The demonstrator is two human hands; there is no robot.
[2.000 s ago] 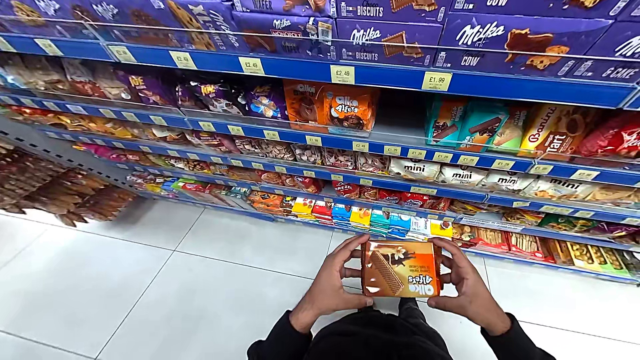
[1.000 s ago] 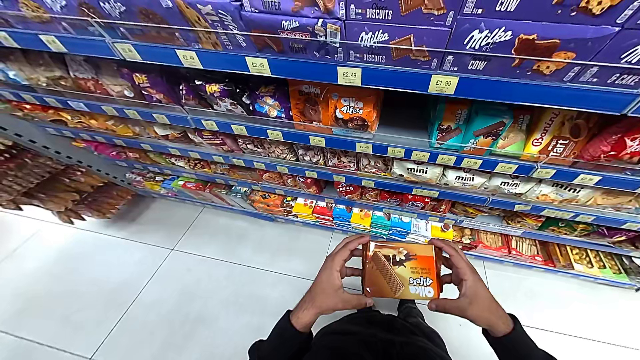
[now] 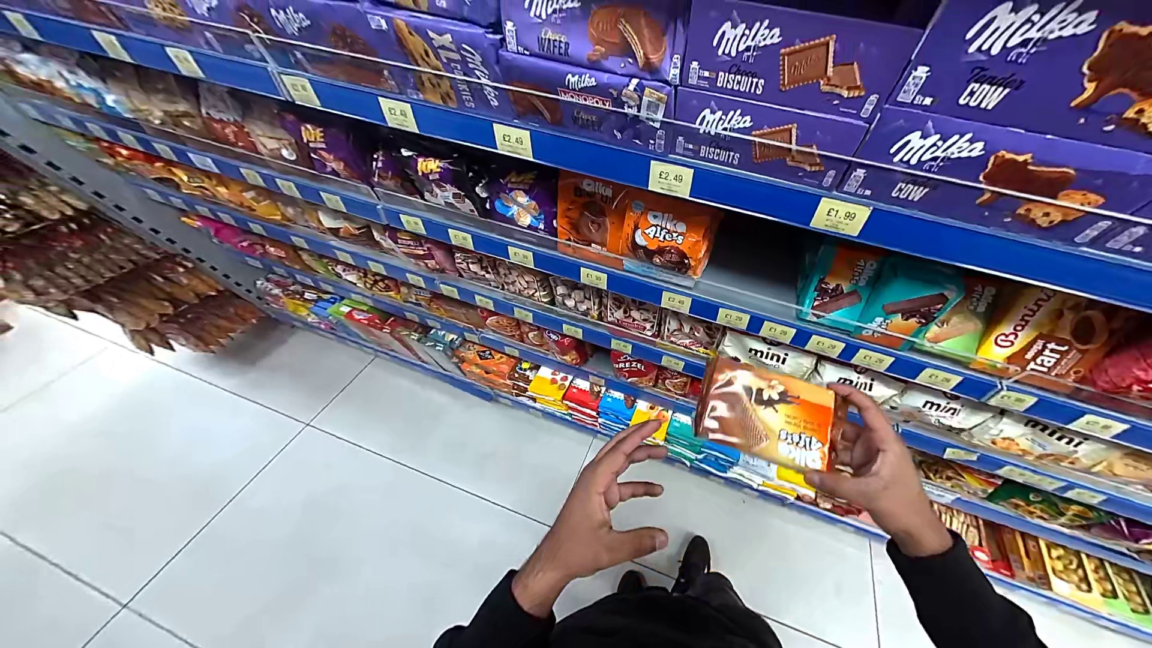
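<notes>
My right hand [image 3: 868, 468] grips the right end of an orange and brown wafer packet [image 3: 765, 414], its printed front turned up and the lettering upside down. The packet is held out in front of the lower shelves, a little tilted. To its left, my left hand [image 3: 603, 513] is empty, with its fingers spread and curved, apart from the packet. Beyond it, on the shelf under the purple boxes, stand orange biscuit packets [image 3: 668, 236] and, farther right, teal wafer packets [image 3: 909, 297], with a dark gap between the two groups.
Purple Milka biscuit boxes [image 3: 774, 63] fill the top shelf behind a clear guard. Blue shelf edges [image 3: 585, 157] carry price tags. White mini packets [image 3: 945, 409] line a lower shelf. Brown packets [image 3: 162, 306] hang at the left. Pale floor tiles [image 3: 297, 504] and my shoes [image 3: 693, 558] are below.
My left hand has let go of the wafer packet and moved apart from it. My right hand alone now holds the packet, which has tilted and come nearer the shelves.
</notes>
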